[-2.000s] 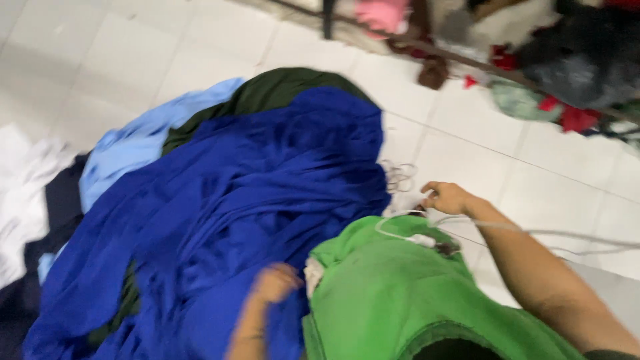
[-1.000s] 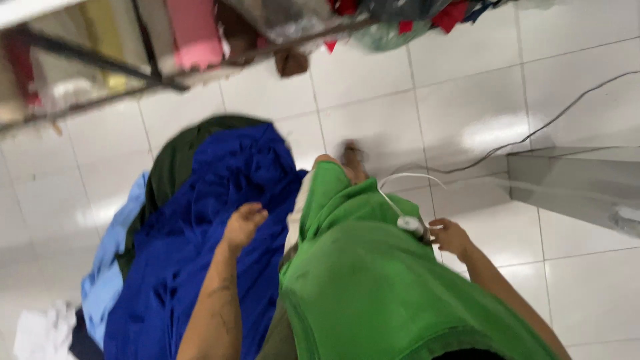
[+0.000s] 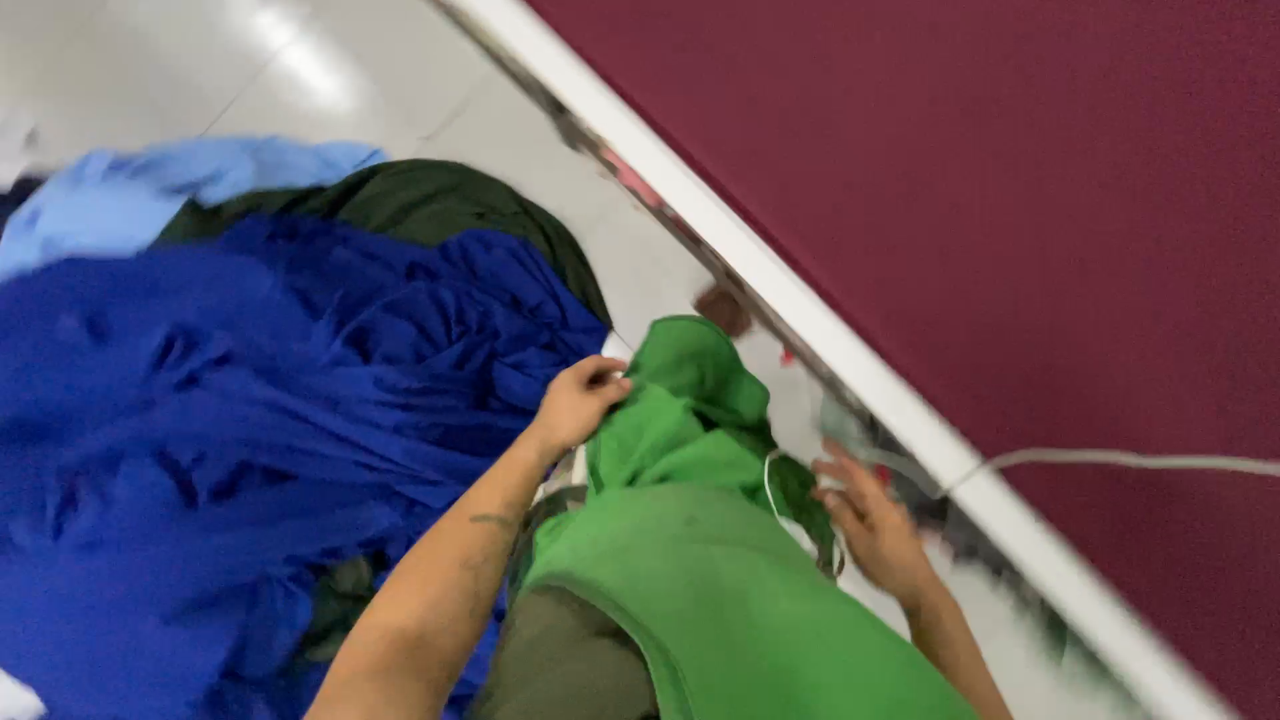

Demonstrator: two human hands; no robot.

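Note:
My left hand [image 3: 580,402] is at the left edge of the green garment [image 3: 690,550] on my body, its fingers bent against the cloth; whether they pinch it I cannot tell. My right hand [image 3: 868,515] is beside the garment's right side, fingers spread and blurred, with nothing seen in it. A white cable [image 3: 785,510] loops at the garment's right side, near my right hand. Left of my left arm lies a big heap of royal blue fabric [image 3: 250,400], over dark green fabric [image 3: 440,200].
Light blue fabric [image 3: 150,195] lies behind the heap on the tiled floor [image 3: 390,70]. A table with a white edge [image 3: 790,270] and a maroon surface [image 3: 1000,200] runs diagonally on the right. A pale cable [image 3: 1130,458] crosses it. Scraps of cloth show below its edge.
The view has turned strongly, and the maroon surface now shows. My left hand has come to the green garment from over the blue fabric. My right hand has left the cable's white piece.

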